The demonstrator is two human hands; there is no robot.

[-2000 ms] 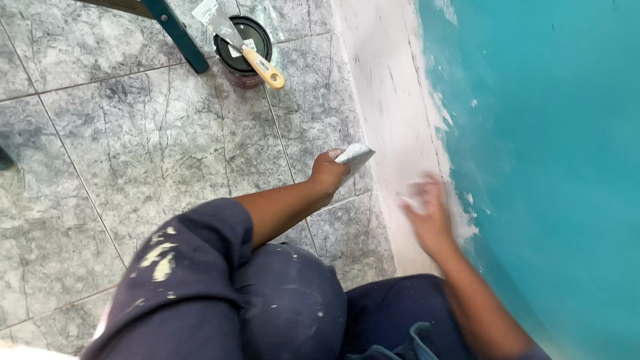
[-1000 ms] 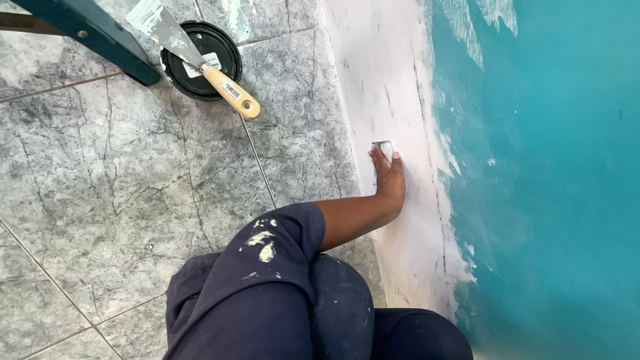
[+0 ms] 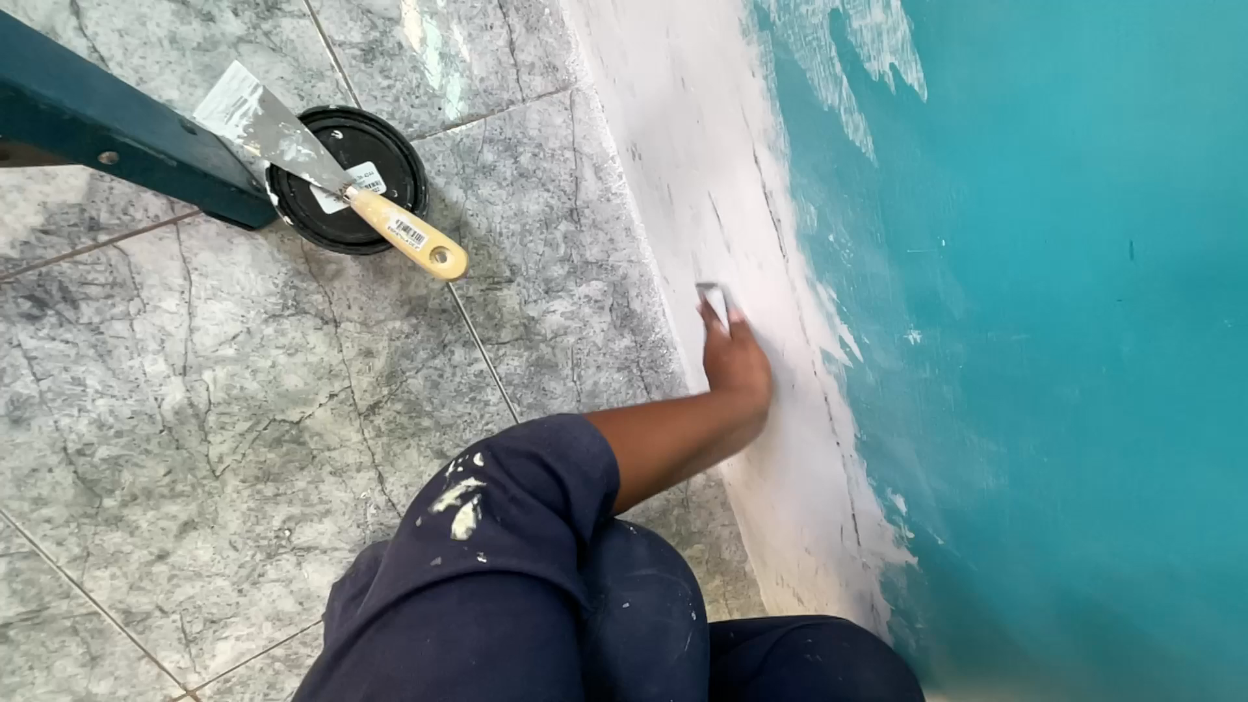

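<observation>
My left hand (image 3: pixel 736 366) holds a small folded grey-white sheet (image 3: pixel 719 303), possibly sandpaper, between its fingers. It lies against the whitish filled strip (image 3: pixel 790 439) low on the wall, slightly blurred. Over at the upper left, a putty knife (image 3: pixel 405 232) with a yellow handle and a smeared metal blade rests across a round black lid (image 3: pixel 395 156) of a can. My right hand is out of view.
A dark teal leg (image 3: pixel 146 146), perhaps of a ladder, stands beside the lid. Grey marbled floor tiles (image 3: pixel 263 390) meet the wall's base. Turquoise paint (image 3: pixel 1063 341) covers the wall at right. My knees (image 3: pixel 648 604) are close below.
My left hand has moved from above the floor to the whitish wall strip, still holding the sheet. My right hand, seen at the wall two seconds ago, has left the view.
</observation>
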